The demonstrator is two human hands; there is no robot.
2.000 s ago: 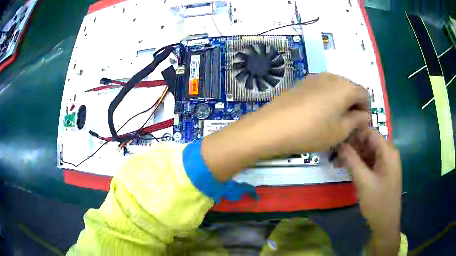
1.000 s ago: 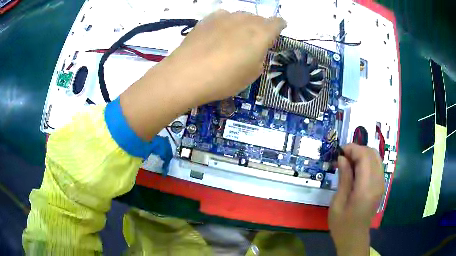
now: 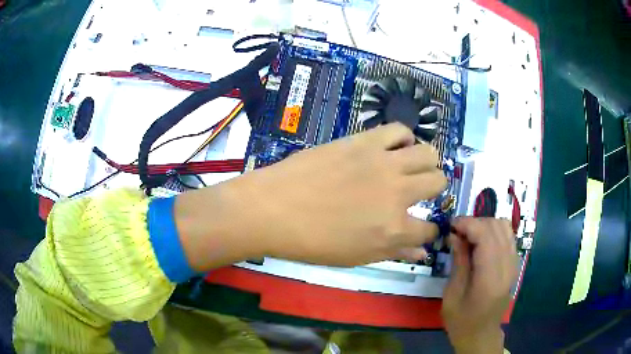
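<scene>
The blue mainboard (image 3: 263,146) lies on the white chassis plate (image 3: 173,31). My left hand (image 3: 332,197) is bare with a blue wristband and covers the board's lower middle. Its fingertips are at the board's lower right corner. My right hand (image 3: 481,266) is at the same corner, thumb and forefinger pinched on a small dark cable end (image 3: 445,227). The two hands' fingertips nearly meet there. Whether the left fingers also grip the cable is hidden. The fan (image 3: 400,104) shows above the left hand.
A thick black cable (image 3: 181,109) curves left from the board, with red wires (image 3: 200,166) beside it. A black speaker (image 3: 84,118) is at the left, another (image 3: 486,202) at the right. Red foam (image 3: 332,307) shows under the front edge. Tape on yellow liner (image 3: 588,235) lies on the green bench.
My left hand has moved down and right from the board's upper left to its lower right corner. My right hand has stayed near that corner. The panel appears shifted left in view.
</scene>
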